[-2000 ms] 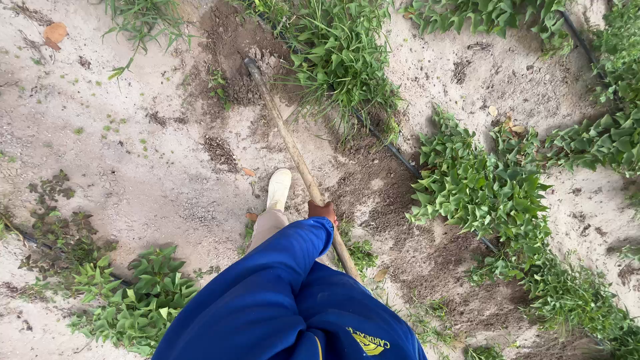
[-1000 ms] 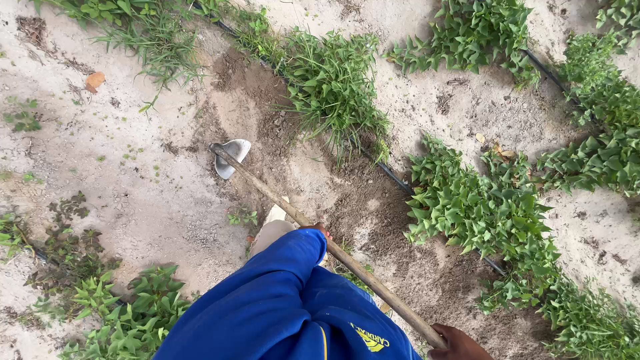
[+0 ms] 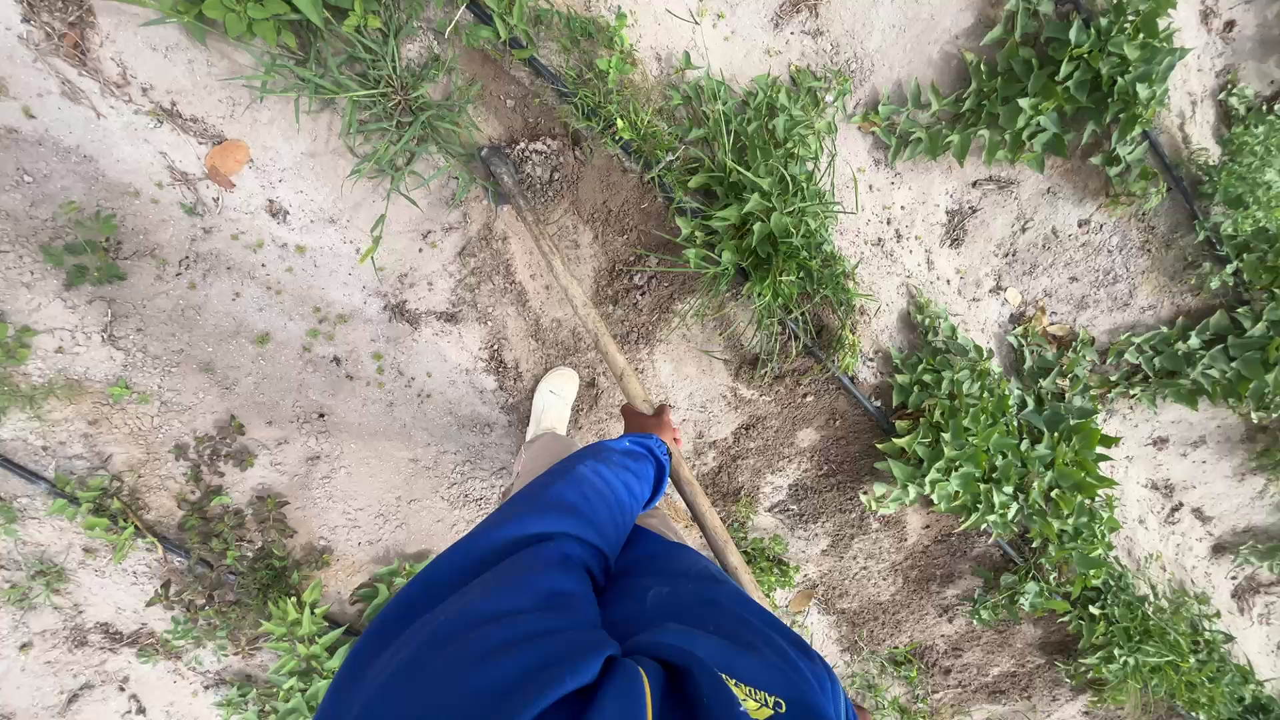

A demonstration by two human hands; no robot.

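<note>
My left hand (image 3: 652, 425), at the end of a blue sleeve, is closed around the wooden handle of a hoe (image 3: 585, 305). The handle slants from upper left to lower right and passes behind the blue jacket. Its head (image 3: 497, 175) rests against the soil near a grass clump (image 3: 395, 95); the blade is mostly hidden. Of my right hand (image 3: 860, 711) only a sliver of skin shows at the bottom edge, beside the sleeve, so its grip is hidden. Loosened brown soil (image 3: 610, 215) lies right of the hoe head.
A black irrigation hose (image 3: 865, 400) runs diagonally among leafy vine plants (image 3: 985, 440), with grassy growth (image 3: 760, 200) over it. Another hose (image 3: 35, 478) crosses at lower left near low plants (image 3: 295, 640). A light-coloured shoe (image 3: 553, 402) stands on sandy ground just left of the handle.
The hoe head has gone from above bare ground, with its blade showing, up to the soil beside the grass. My right hand, visible on the handle a second ago, is now almost wholly hidden.
</note>
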